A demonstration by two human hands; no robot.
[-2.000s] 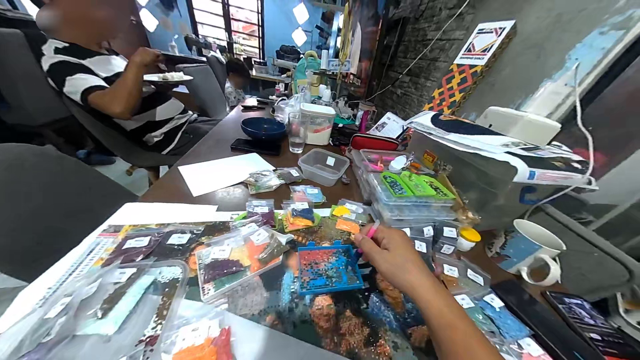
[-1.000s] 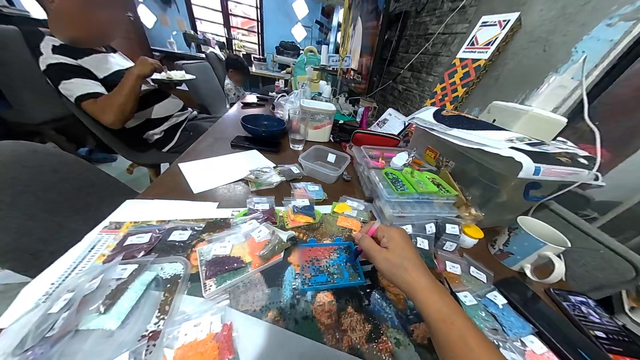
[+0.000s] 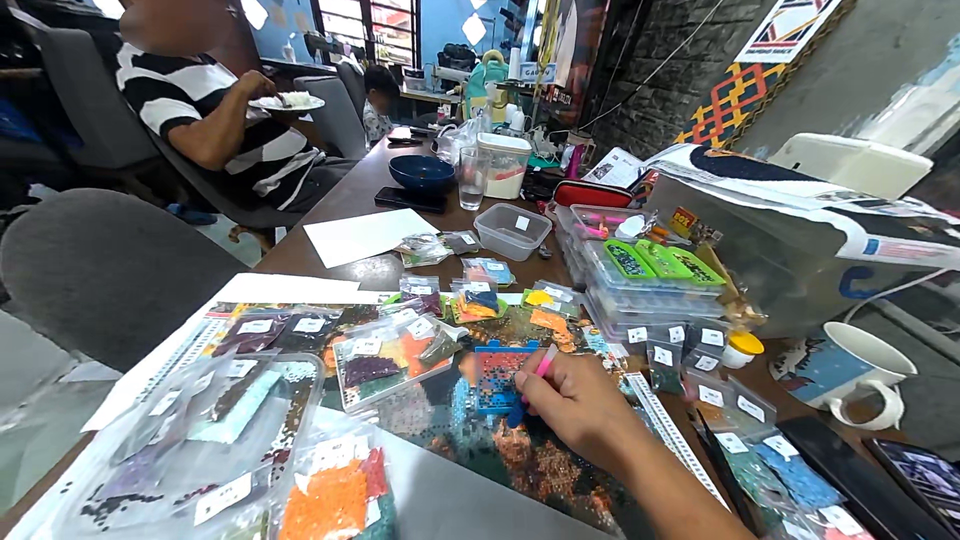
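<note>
My right hand [image 3: 577, 405] pinches a pink and blue pen-like tool [image 3: 545, 361] at the right edge of a blue plastic frame [image 3: 484, 405], which lies on a diamond painting canvas [image 3: 420, 420]. Left of the frame, a clear tray [image 3: 386, 390] holds small bags of coloured drills. A larger clear plastic tray [image 3: 304, 442] with more labelled bags and loose dark drills sits further left. Near the bottom edge is a bag of orange drills [image 3: 326, 499]. My left hand does not appear.
Stacked clear cases [image 3: 637, 300] bear green trays [image 3: 660, 262]. A mug [image 3: 847, 367] and phones stand at right; an empty plastic tub [image 3: 512, 229], white paper [image 3: 367, 236] and a blue bowl [image 3: 421, 174] are further back. Across the table a seated person [image 3: 217, 120] holds a plate.
My right hand with the pen-like tool has moved from beside the blue frame's upper right to lower along its right edge. The view has shifted slightly.
</note>
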